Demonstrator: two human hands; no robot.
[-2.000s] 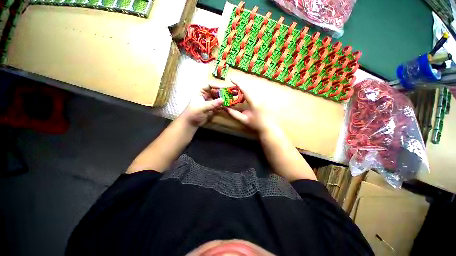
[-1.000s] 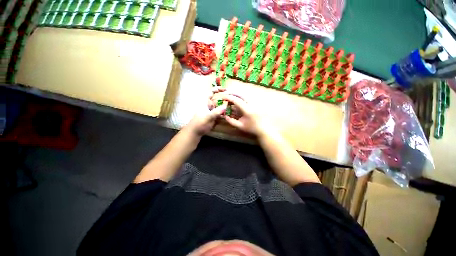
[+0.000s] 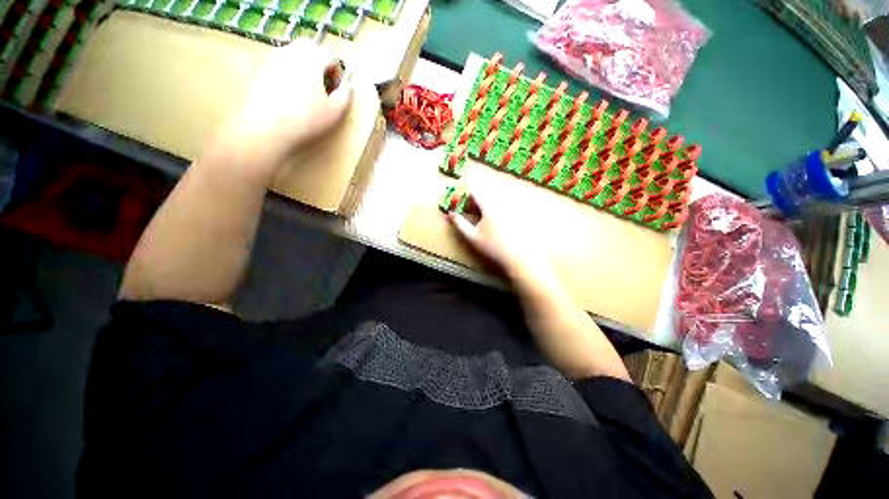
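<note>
My right hand (image 3: 480, 232) holds a green piece with red on it (image 3: 454, 200) at its fingertips, over the cardboard sheet (image 3: 575, 244). The piece is just below the packed rows of finished green pieces with red bands (image 3: 575, 146). My left hand (image 3: 283, 102) is over the left board (image 3: 136, 83), below the bare green and whitish pieces (image 3: 253, 18). Its fingers are curled around a small dark spot; I cannot tell whether it holds anything. A tangled pile of red bands (image 3: 421, 115) lies between the two boards.
An open clear bag of red bands (image 3: 726, 268) is at the right bench edge. A flatter pink-red bag (image 3: 624, 49) lies on the green surface. A blue pen cup (image 3: 804, 182) stands at the right. Stacked filled boards (image 3: 44, 49) are at the far left.
My hands were together around a green piece near the board's left end. They have parted: my left hand has moved up and left over the left board, while my right hand keeps a piece.
</note>
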